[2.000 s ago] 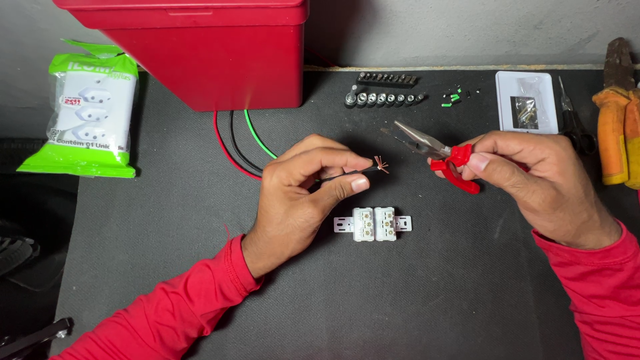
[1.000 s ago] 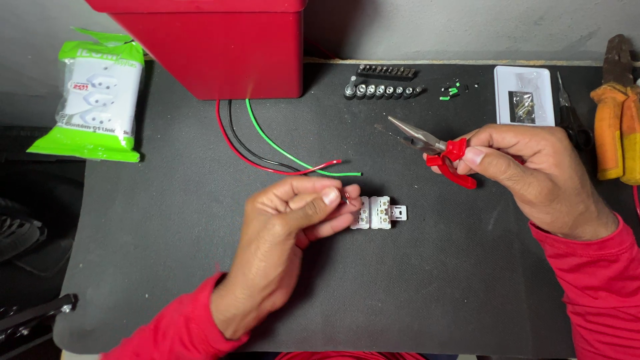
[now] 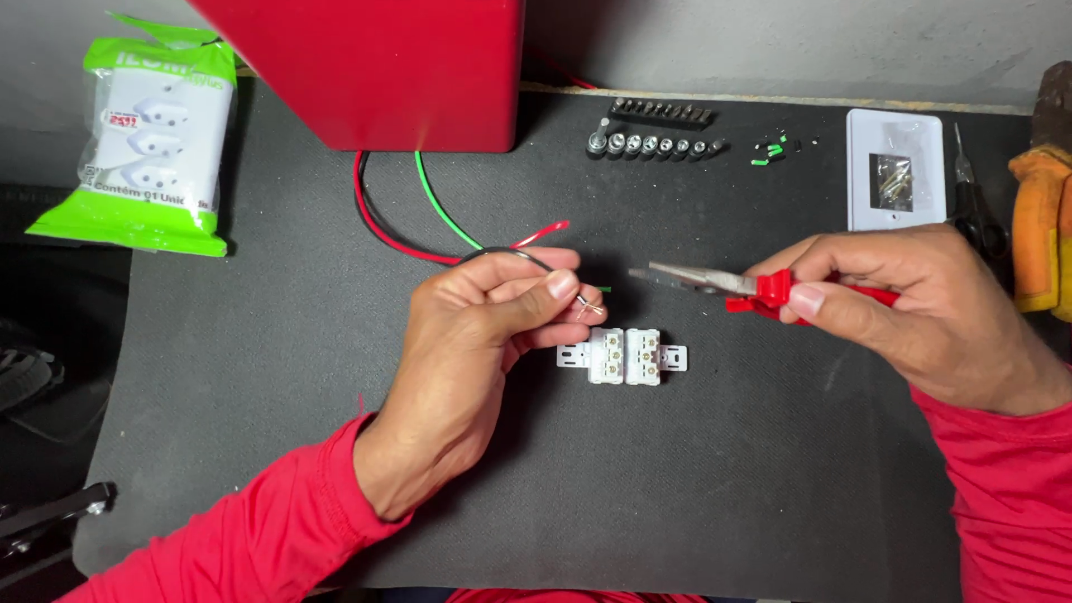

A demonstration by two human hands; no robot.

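Between thumb and fingers, my left hand [image 3: 494,327] pinches a black wire [image 3: 523,255] near its end, where bare copper strands [image 3: 591,308] fan out. My right hand [image 3: 913,310] grips red-handled long-nose pliers [image 3: 712,278], their jaws pointing left toward the strands but apart from them. A red wire [image 3: 402,246] and a green wire [image 3: 441,206] come from beneath the red box and pass behind my left hand. Just below my left fingertips lies a white outlet module assembly [image 3: 625,357] with screw terminals, on a mounting strip. Part of the black wire is hidden by my hand.
A red box [image 3: 419,75] stands at the back. Packaged outlets [image 3: 155,134] lie left. Socket bits [image 3: 650,147], insulation scraps [image 3: 770,154], a white cover plate [image 3: 894,167], a dark-handled pointed tool [image 3: 971,201] and orange-handled pliers [image 3: 1038,226] line the back and right.
Two seconds ago my left hand held a dark wire end; one second ago the red and green wires lay free on the mat. The black wire now shows in my left hand, and the pliers point more level.
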